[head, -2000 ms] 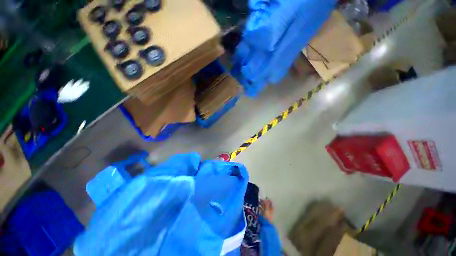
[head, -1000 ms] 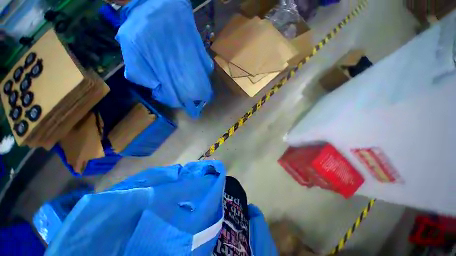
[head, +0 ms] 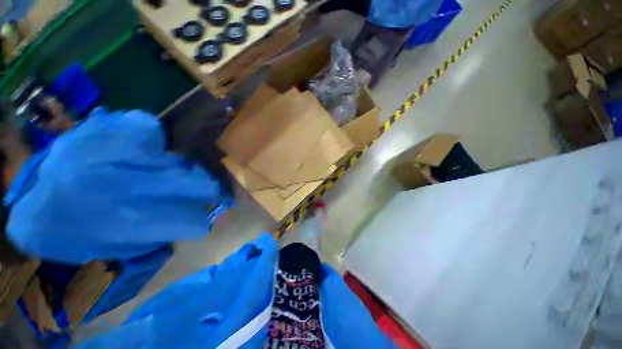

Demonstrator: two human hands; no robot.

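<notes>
Neither of my hands is in the picture; only my blue coat and a dark printed garment show at the bottom. Nearest in front, flat cardboard sheets [head: 293,146] lie on the floor beside the yellow-black tape line. An open carton [head: 361,126] with clear plastic wrap stands behind them. Round black ear cups [head: 235,32] sit in rows on a stack of cardboard [head: 252,58] at the top. A small open carton [head: 416,160] with black contents stands to the right of the tape.
A person in a blue coat [head: 102,187] is close on the left, beside a green bench [head: 146,65]. A large white surface [head: 477,238] fills the right, with a red edge [head: 382,313] low down. Brown cartons [head: 580,41] stand at upper right. A blue bin [head: 136,279] is lower left.
The view has moved forward along the tape line. The cardboard sheets and small carton are nearer, and the coated person now fills the left. The hand seen low down two seconds ago is out of view.
</notes>
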